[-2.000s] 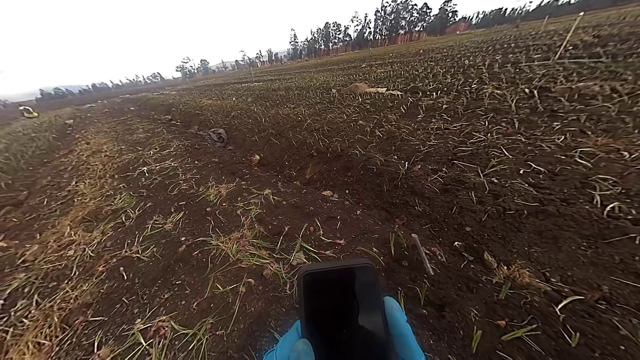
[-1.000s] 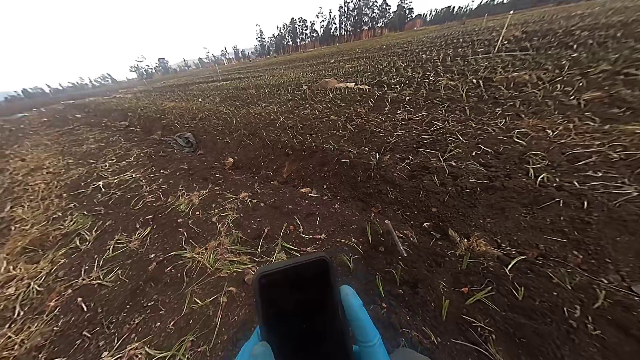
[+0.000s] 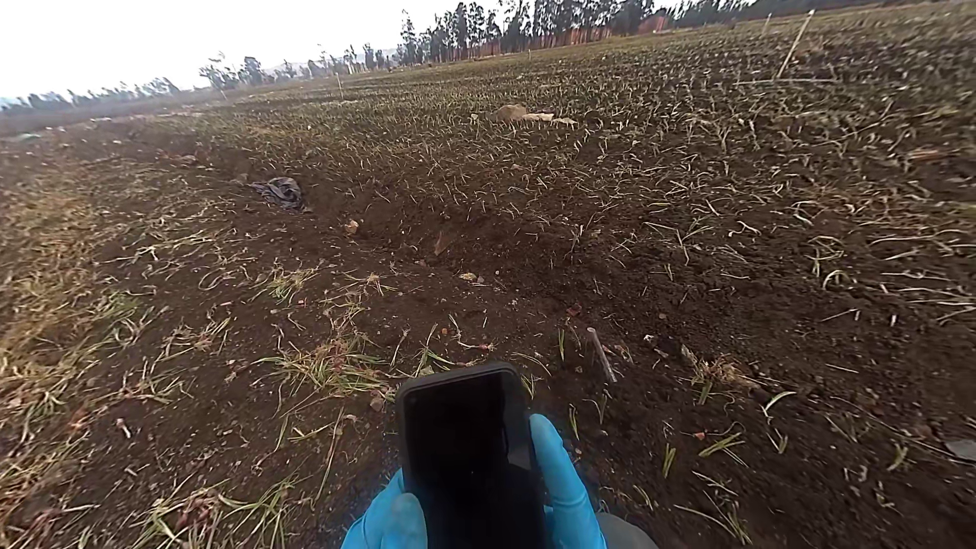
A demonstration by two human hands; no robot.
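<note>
A dark smartphone [image 3: 469, 457] in a black case is held upright at the bottom centre, its screen black. Blue gloves cover the fingers around it. On its left edge my left hand [image 3: 393, 515] grips the case, the thumb bent near the lower corner. Along the right edge lies a long gloved finger of my right hand [image 3: 566, 484]. Palms and wrists are cut off by the frame or hidden behind the phone. Below and beyond are brown soil and uprooted onion-like plants [image 3: 328, 366] with green leaves.
A short stick [image 3: 601, 355] pokes from the soil just beyond the phone. A crumpled dark cloth [image 3: 280, 192] lies by a shallow furrow. Further off are pale lumps [image 3: 512, 113], a leaning stake [image 3: 795, 44], rows of small plants and a line of trees [image 3: 534, 24].
The view has turned somewhat between frames. The phone stays in the gloved hands throughout, its screen dark. The yellow thing at the far left edge two seconds ago is out of view.
</note>
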